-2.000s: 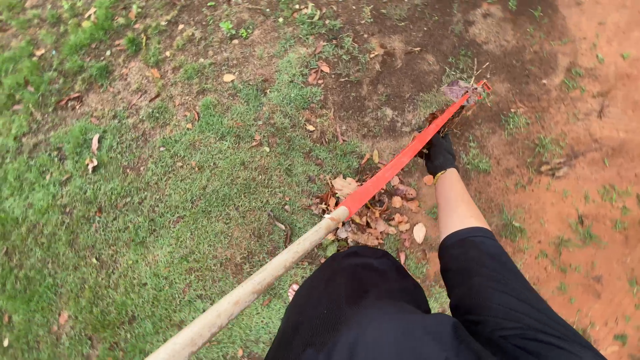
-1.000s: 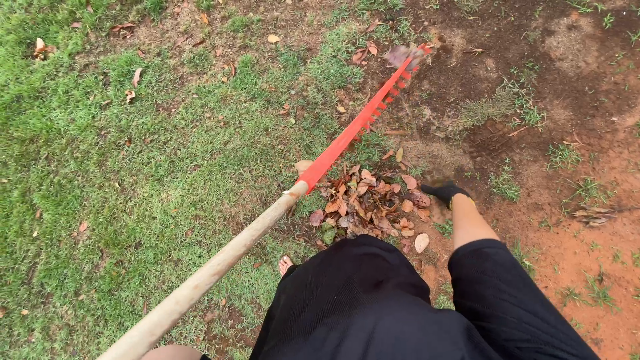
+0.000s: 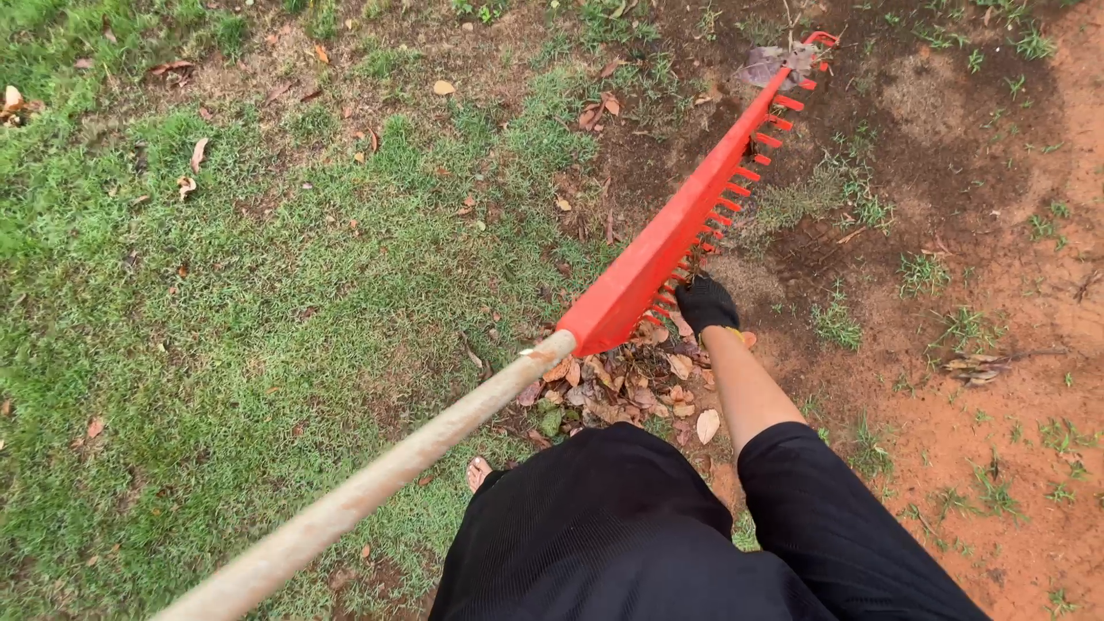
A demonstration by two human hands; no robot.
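A red plastic leaf rake head point(image 3: 681, 224) is raised across the view, its short tines facing right. Its pale wooden handle point(image 3: 388, 470) runs down to the lower left edge. My right hand point(image 3: 707, 302), in a black glove, is at the tines near the handle end of the head, where bits of debris are caught; how its fingers close is hidden. Purplish dry leaves point(image 3: 776, 65) cling to the far tip of the rake. Below the head lies a pile of brown dry leaves point(image 3: 638, 379). My left hand is out of view.
Short grass point(image 3: 302, 302) with scattered dry leaves covers the left side. Bare reddish soil point(image 3: 1018, 448) with grass tufts lies to the right. My bare toes point(image 3: 478, 473) show beside my black clothing, just left of the leaf pile.
My right hand, lower and apart from the rake one second ago, is back up at the tines. The tines, largely hidden two seconds ago, now face the view more.
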